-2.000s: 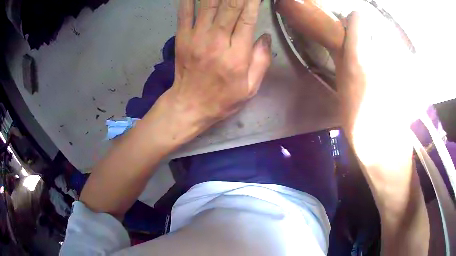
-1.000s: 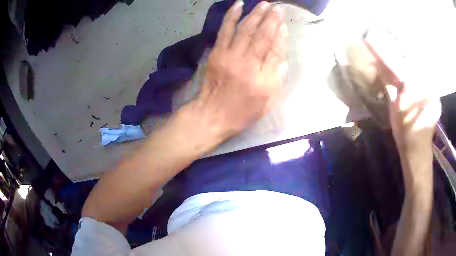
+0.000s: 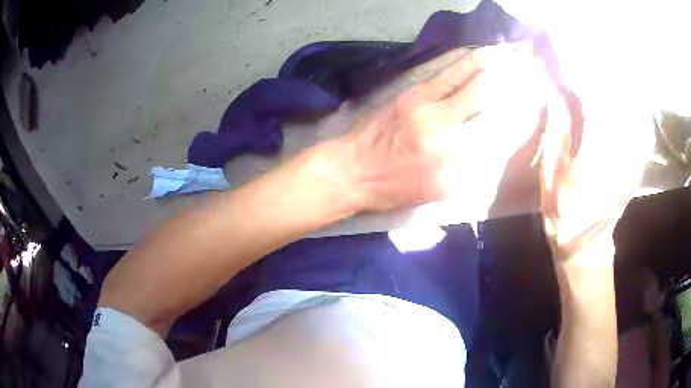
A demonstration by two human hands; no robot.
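Note:
A purple-navy fabric strip (image 3: pixel 303 95) lies in folds and curves across the off-white tabletop, running up to the glare at the upper right. A pale blue piece (image 3: pixel 187 180) lies at the strip's lower left end. My left hand (image 3: pixel 424 144) is over the table on the near side of the strip, blurred, its fingers lost in glare. My right hand (image 3: pixel 564 170) is raised close to the left fingertips at the strip's right part, also washed out by glare. I cannot tell whether either hand grips the cloth.
The worn tabletop (image 3: pixel 151 83) has bits of lint. A dark cloth pile (image 3: pixel 68 26) with ragged edges is at the far left. A small grey block (image 3: pixel 29 102) is near the left edge. Strong glare hides the upper right. My white top is close below the table edge.
My left hand has moved right, showing more of the strip. My right hand has left the shiny iron-like object it was at and come in beside the left hand.

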